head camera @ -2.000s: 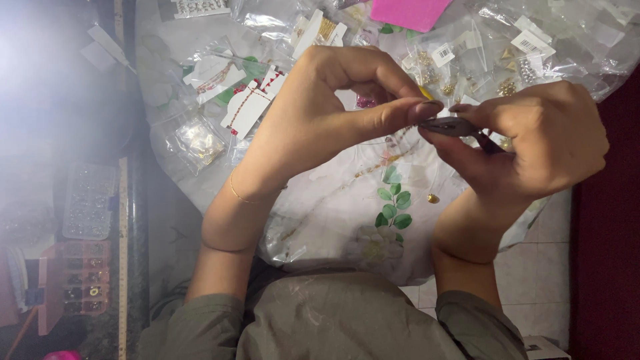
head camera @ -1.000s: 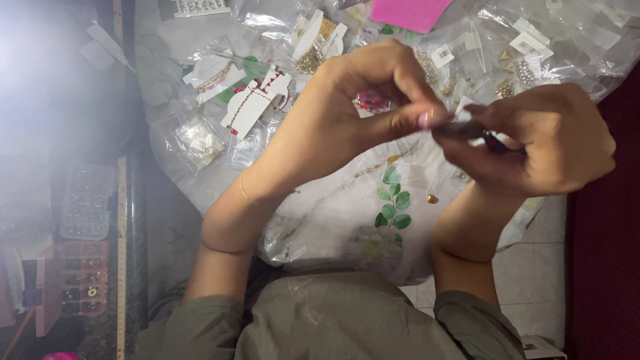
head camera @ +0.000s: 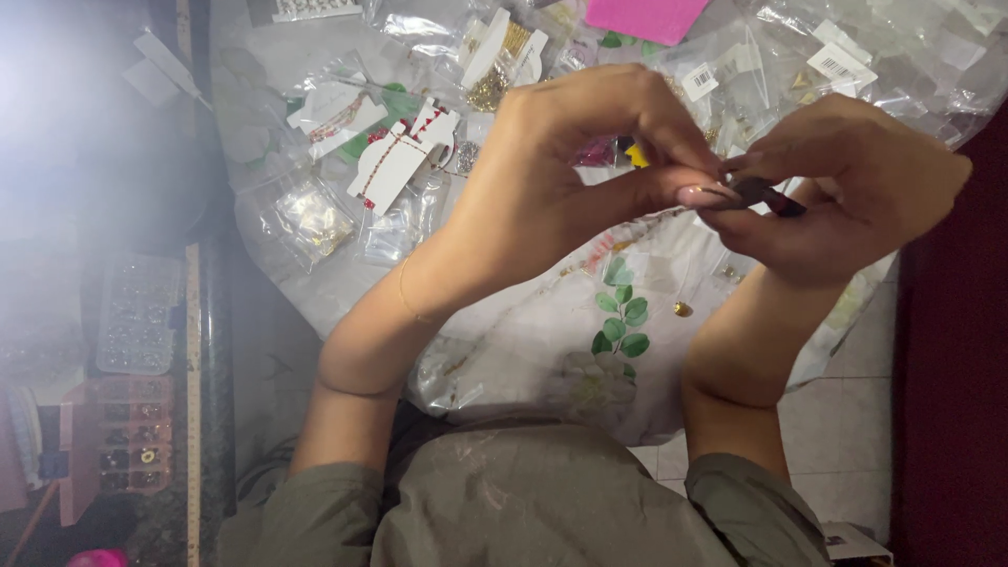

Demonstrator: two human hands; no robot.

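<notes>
My right hand (head camera: 835, 189) is closed around small dark pliers (head camera: 752, 193), whose jaws meet the fingertips of my left hand (head camera: 583, 173). The thumb and forefinger of my left hand are pinched together there; whatever small piece lies between them is too small and blurred to make out. A thin chain bracelet (head camera: 404, 291) circles my left wrist. Below my hands, a small gold bead (head camera: 682, 309) hangs or lies over the floral tablecloth (head camera: 535, 339), with a fine line running up from it. A yellow item (head camera: 636, 156) shows behind my left fingers.
Plastic bags (head camera: 311, 216) of findings, a white card with a red beaded chain (head camera: 394, 169), a card of gold chain (head camera: 504, 51) and a pink sheet (head camera: 647, 17) cover the table's far part. At left are a clear organizer box (head camera: 140, 311), a pink compartment box (head camera: 134, 433) and a long ruler (head camera: 193, 409).
Both hands have shifted slightly to the right, still meeting at the pliers. The pliers' jaws, plainer two seconds ago, are now more covered by my fingers.
</notes>
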